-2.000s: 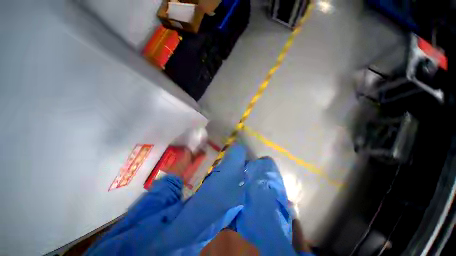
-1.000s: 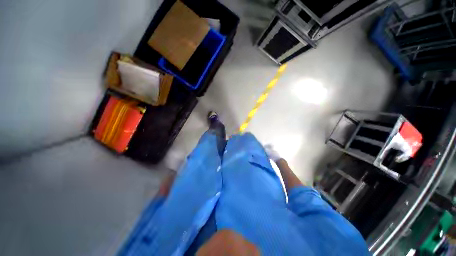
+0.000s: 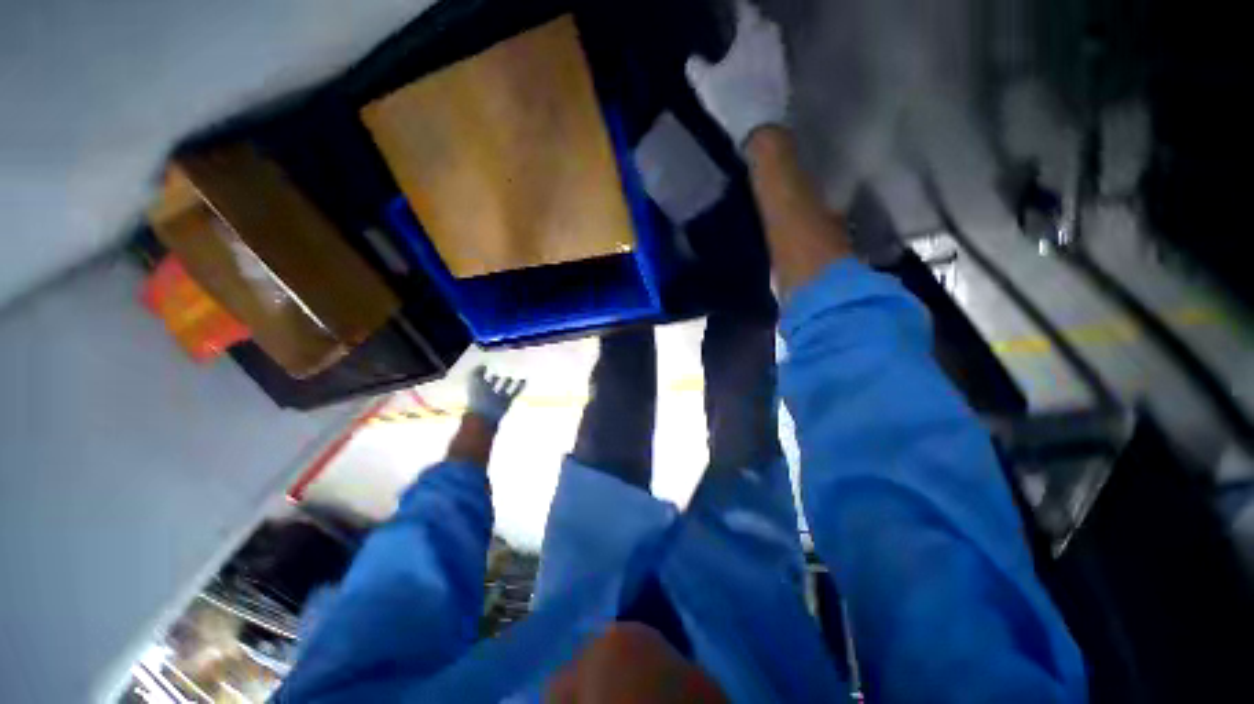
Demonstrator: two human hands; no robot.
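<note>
A blue tray (image 3: 557,305) sits on a black bin in front of me. A flat brown board (image 3: 502,151) lies tilted in the tray and covers much of it. My right hand (image 3: 744,76), in a white glove, is stretched forward over the dark bin area right of the tray, fingers spread; blur hides whether it touches an edge. My left hand (image 3: 494,393), gloved, hangs low at the tray's near left, below the bins, fingers apart and empty. A grey-white flat piece (image 3: 679,167) lies right of the tray.
An open cardboard carton (image 3: 282,268) stands at the left on black bins (image 3: 399,360), with an orange-red item (image 3: 193,310) beside it by the white wall. Dark rack frames (image 3: 1066,454) stand at the right. Yellow floor lines (image 3: 1100,334) run behind my arm.
I have come up to the bins, so the tray and board appear larger and nearer. My right hand has moved from beside my body to over the bin area. The carton is closer too.
</note>
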